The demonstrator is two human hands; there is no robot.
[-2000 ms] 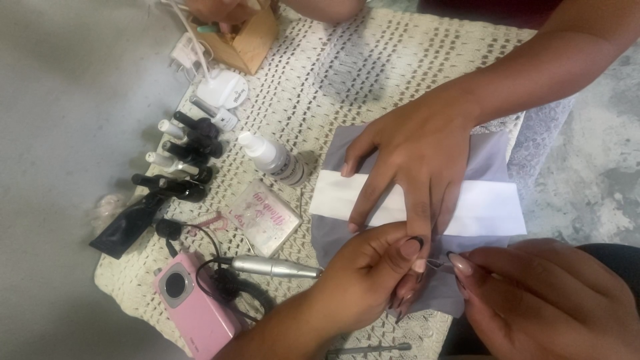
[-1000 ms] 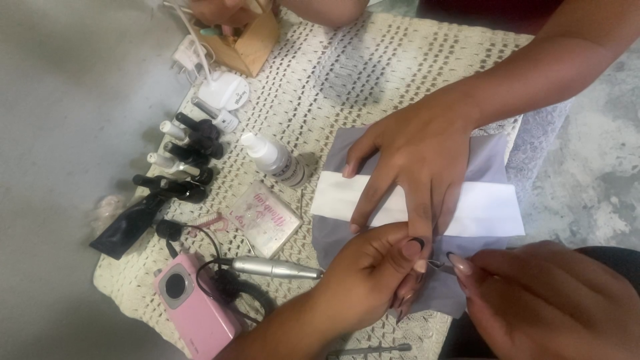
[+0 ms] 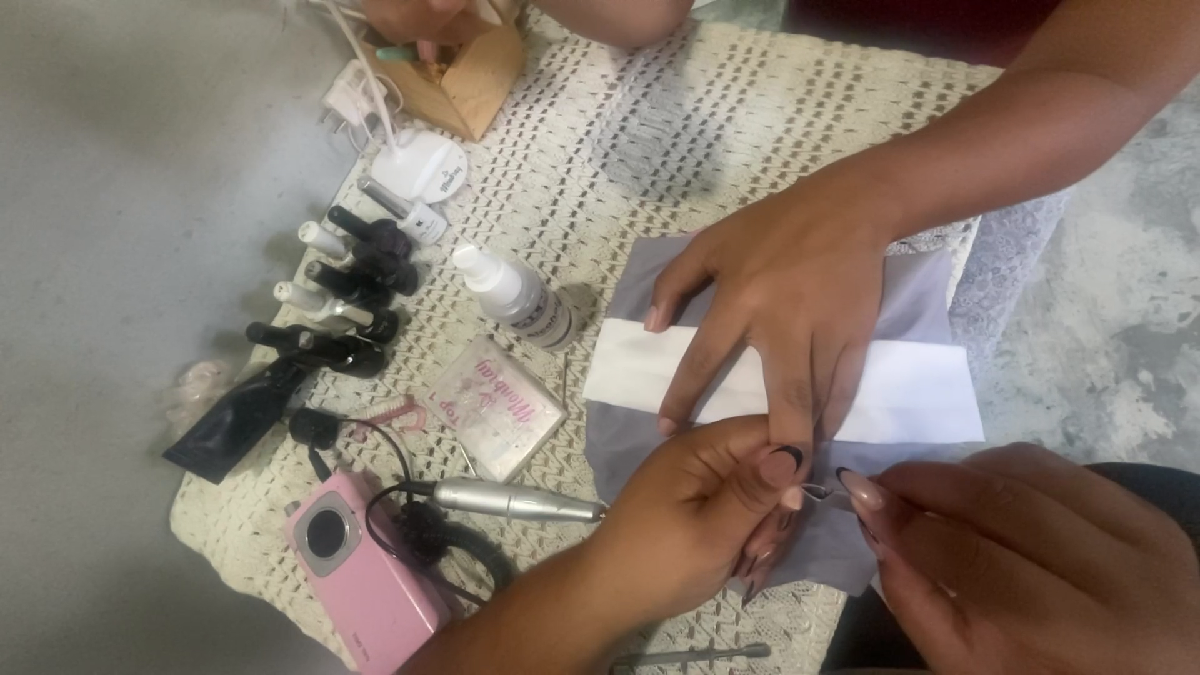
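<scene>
My left hand (image 3: 698, 506), with long dark-tipped nails, grips a fingertip of another person's hand (image 3: 787, 291). That person's palm faces down, its fingers spread over a white strip (image 3: 919, 394) on a grey cloth (image 3: 647, 272). Between the thumb and fingers of my right hand (image 3: 1022, 544) is a small thin metal tool (image 3: 816, 490), whose looped end is at the held fingertip's nail. Most of the tool's body is hidden by my fingers. A metal manicure pusher (image 3: 694, 656) lies at the bottom edge of the view.
Left of the cloth are a silver nail drill handpiece (image 3: 516, 500), its pink control unit (image 3: 370, 572), a square box (image 3: 502, 408) and a white-capped bottle (image 3: 516, 295). Several polish bottles (image 3: 352, 272), a white lamp base (image 3: 422, 167) and a wooden box (image 3: 469, 89) stand farther off on the crocheted tablecloth (image 3: 694, 112).
</scene>
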